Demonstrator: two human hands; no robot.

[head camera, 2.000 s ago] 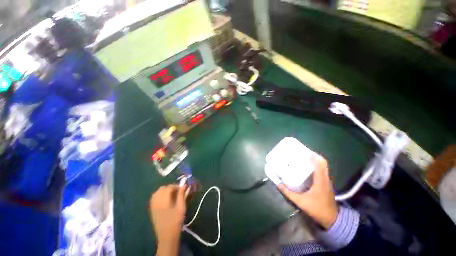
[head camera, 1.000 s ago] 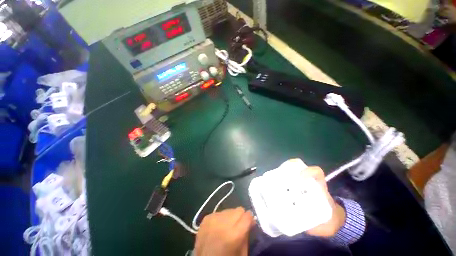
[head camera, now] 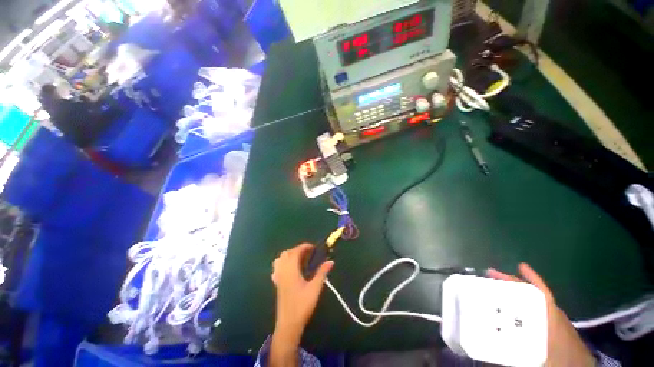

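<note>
The white socket cube (head camera: 495, 321) lies at the lower right with pin holes facing up. My right hand (head camera: 556, 315) holds it along its right side, fingers behind it. My left hand (head camera: 300, 276) grips the small dark USB tester (head camera: 315, 259) between thumb and fingers; coloured wires (head camera: 343, 215) run from its yellow part up to the circuit board fixture (head camera: 323, 175). The thin white USB cable (head camera: 380, 313) runs from the tester to the cube's left side. The black test lead's tip (head camera: 459, 271) lies just behind the cube.
The DC electronic load (head camera: 391, 107) and power meter (head camera: 387, 46) stand at the back. A dark pen or probe (head camera: 474, 148) lies right of them. The black supply power strip (head camera: 574, 158) is at right, with the white power cord (head camera: 617, 312) below. Blue crates of white units (head camera: 193, 244) stand left.
My left hand has moved from the cable end beside the cube to the tester. The cable now reaches the cube's side. The view has swung left, so the bench sits further right.
</note>
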